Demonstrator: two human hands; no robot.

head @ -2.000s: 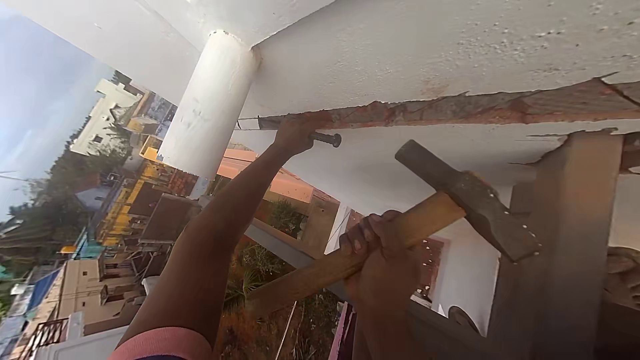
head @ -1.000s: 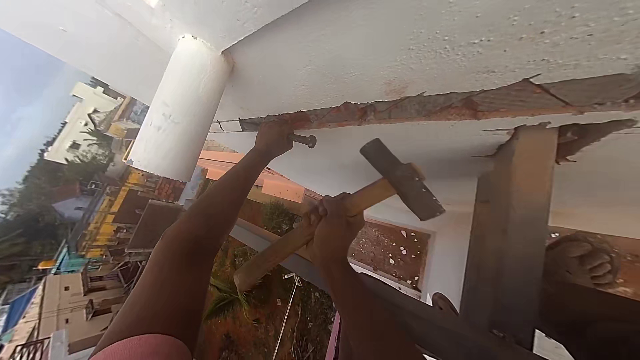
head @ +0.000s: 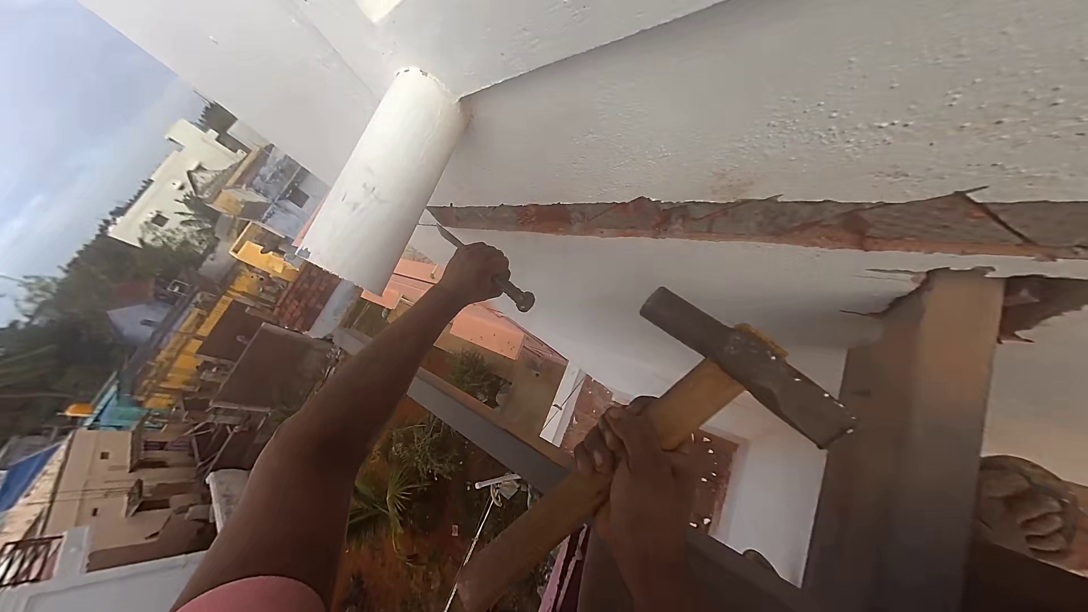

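Observation:
In the head view my left hand grips a steel chisel, its struck end pointing down and right. The chisel's tip is near the left end of a chipped groove that runs along the white plastered wall and bares rough masonry. Lower and to the right, my right hand is closed round the wooden handle of a sledgehammer. The dark steel hammer head stands apart from the chisel, below the groove.
A white pipe juts out beside the groove's left end. A metal beam rises at the right, meeting broken plaster, with a foot beyond it. Another beam crosses below my arms. Buildings and planted ground lie far below.
The chisel's tip now shows beyond my left hand, lower relative to the groove than a second ago. The hammer has shifted relative to the chisel; both tools are still held.

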